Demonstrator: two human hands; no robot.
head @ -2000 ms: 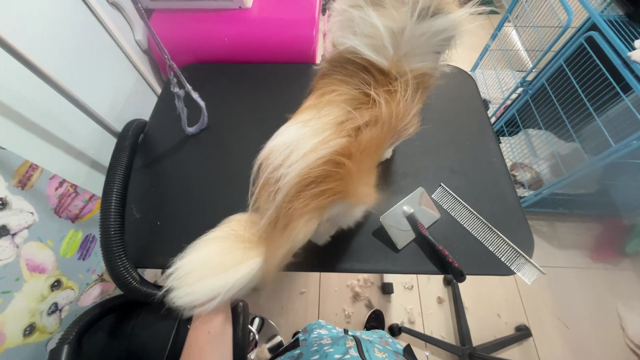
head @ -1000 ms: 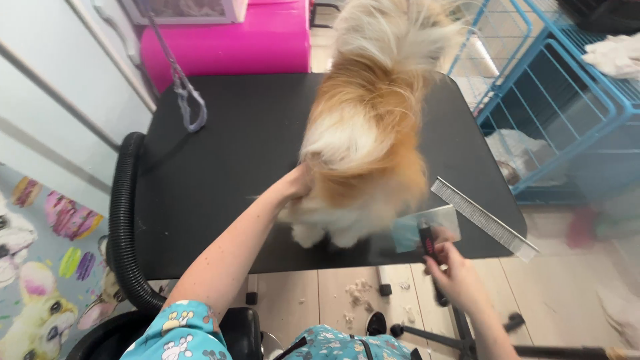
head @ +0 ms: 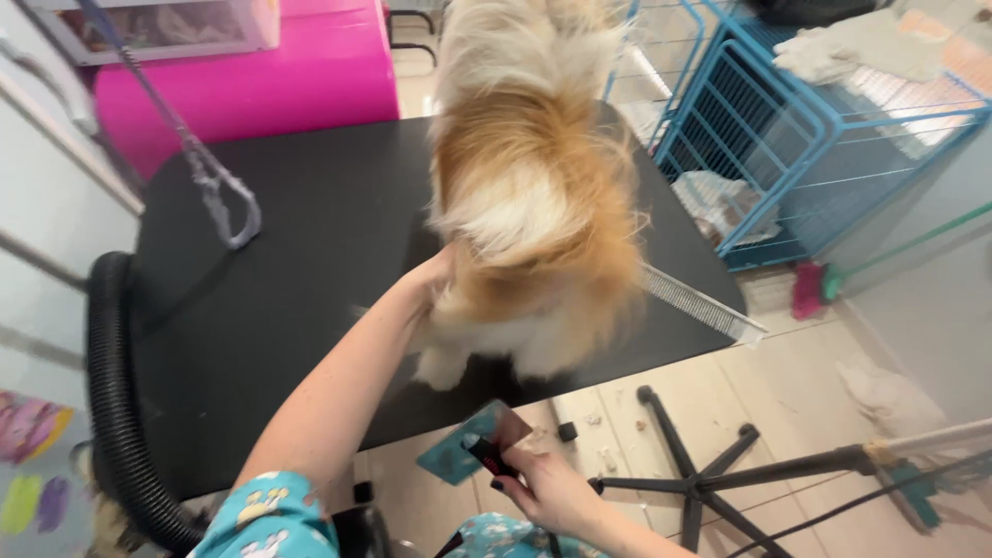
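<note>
A long-haired tan and white dog (head: 535,201) stands on the black grooming table (head: 310,232), its paws near the front edge. My left hand (head: 442,271) is at the side of its chest or neck, with the fingers hidden in fur. In my right hand (head: 539,480) is the black handle of a slicker brush (head: 465,449), just off the table's front edge and below the dog. A metal grooming comb (head: 697,302) lies at the table's right edge, its far end partly covered by the dog's fur.
A looped grooming leash (head: 232,209) hangs over the table's left side. A ribbed black hose (head: 116,387) runs along the left edge. Behind stands a pink cylinder (head: 256,85); blue wire cages (head: 775,147) are at the right. A wheeled stand base (head: 694,484) is on the floor.
The slicker brush lay on the table two seconds ago; my right hand took hold of it and has brought it toward me, off the table. The dog has turned more toward me.
</note>
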